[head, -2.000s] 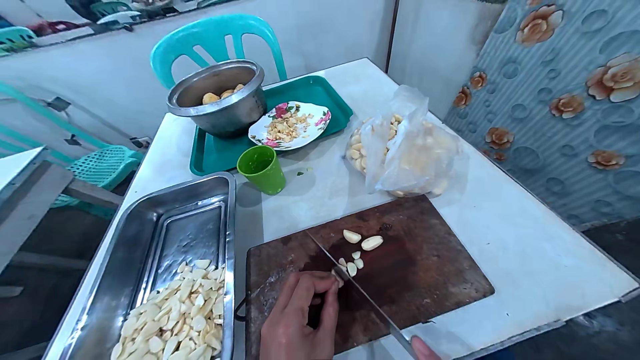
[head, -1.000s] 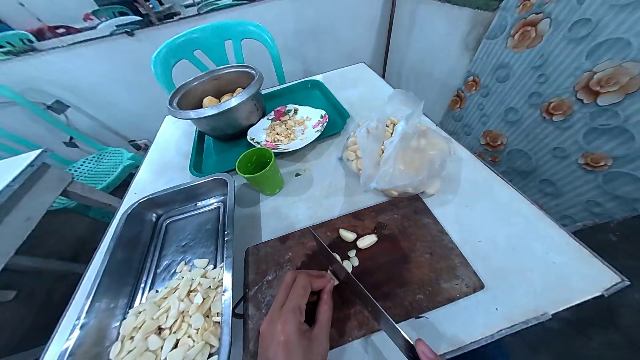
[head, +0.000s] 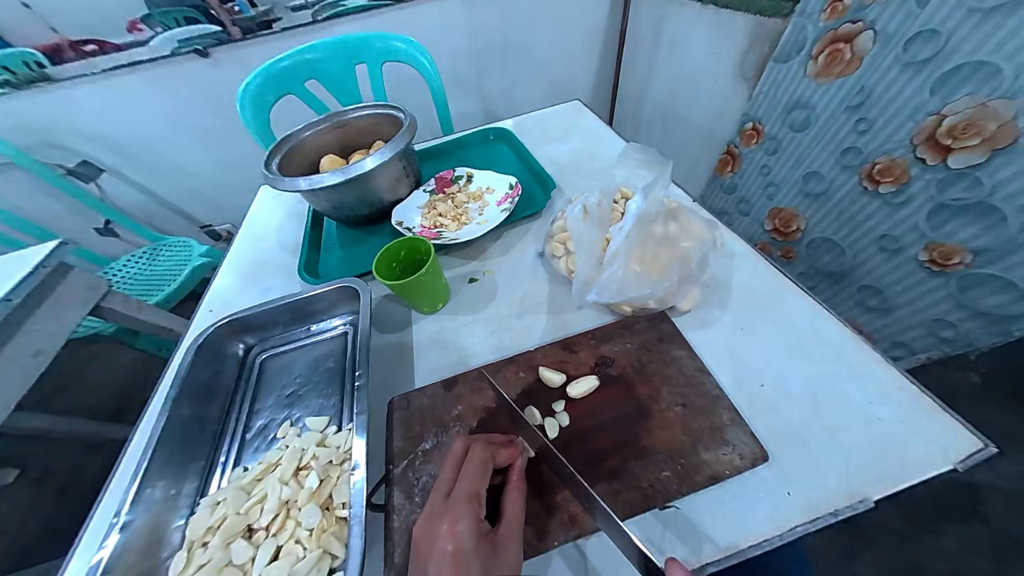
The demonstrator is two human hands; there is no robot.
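Observation:
My left hand (head: 472, 504) pinches a small piece of peeled garlic (head: 526, 448) on the dark wooden cutting board (head: 688, 400). My right hand (head: 678, 567) shows only as a fingertip at the bottom edge, at the near end of a long knife (head: 588, 500); its grip is mostly out of frame. The blade lies diagonally across the board, right beside the left fingertips. Just beyond it are several small garlic slices (head: 552, 426) and two larger garlic pieces (head: 582, 387). Sliced garlic (head: 276, 512) fills the near part of a steel tray (head: 362, 360) on the left.
A clear plastic bag of peeled garlic (head: 656, 248) sits behind the board. Left of it stand a green cup (head: 413, 276) and a green tray (head: 528, 164) bearing a metal pot (head: 352, 180) and a floral plate (head: 500, 188) with chopped bits. A turquoise chair (head: 344, 60) stands behind the white table.
The small slices beside the blade have shifted slightly and lie more spread out than two seconds ago. Both hands stay in about the same place, left on the garlic and right at the knife.

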